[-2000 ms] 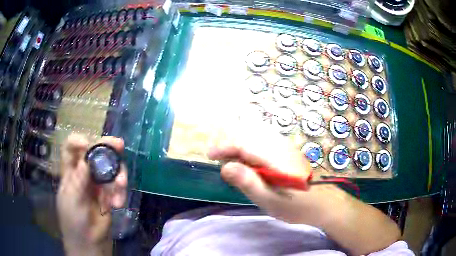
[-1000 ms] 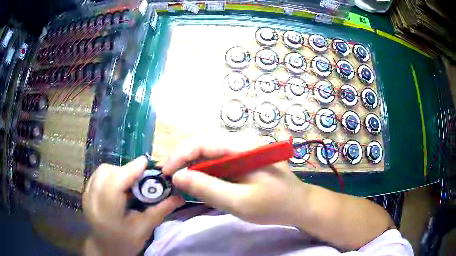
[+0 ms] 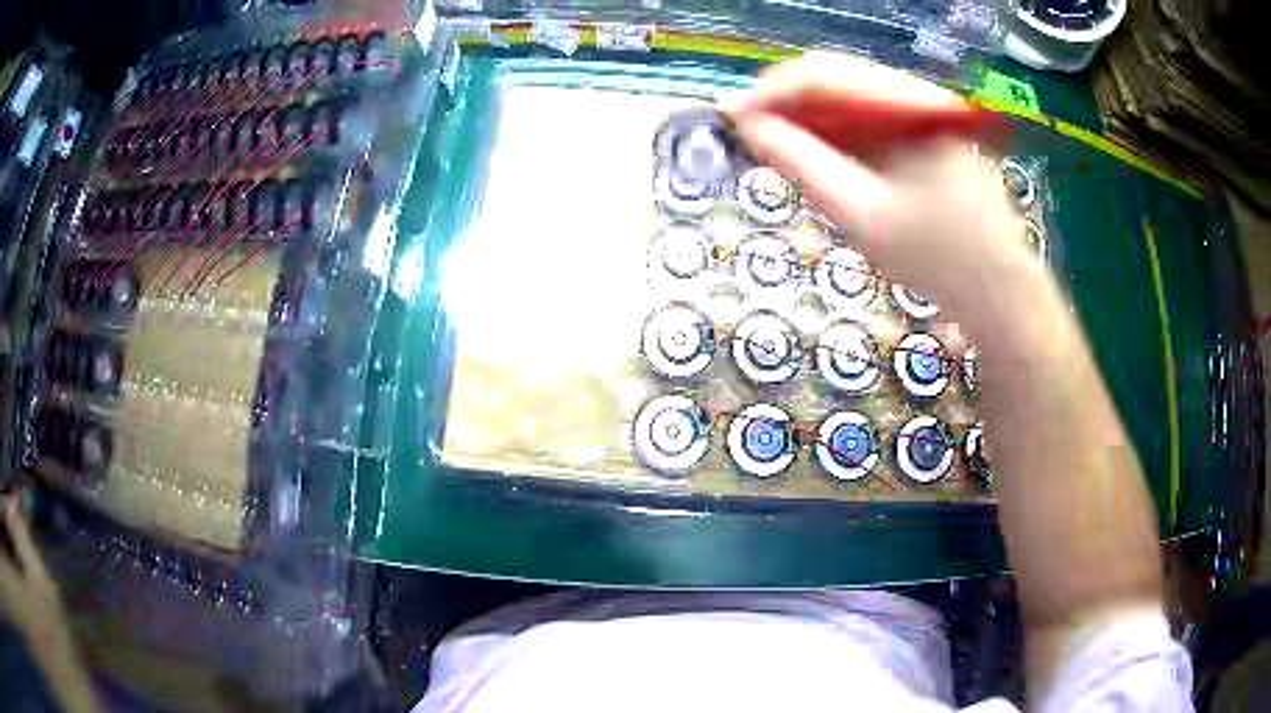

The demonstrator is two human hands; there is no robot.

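My right hand is over the far part of the middle blister tray, holding the red test probe. A blurred speaker driver is at its fingertips, over the far left end of the driver rows. Other speaker drivers sit in rows, silver magnet side up; my hand and forearm hide some. A blurred, skin-toned strip at the lower left edge appears to be my left hand, cut off; its fingers cannot be made out.
The left blister tray holds dark drivers with red wires and bare tan pockets. Clear plastic trays with white labels lie beyond the green mat. A round white device stands at the far right, beside stacked brown cardboard.
My right hand has moved from near my body to the far side of the middle tray, with the probe. My left hand has left the driver and moved to the lower left edge.
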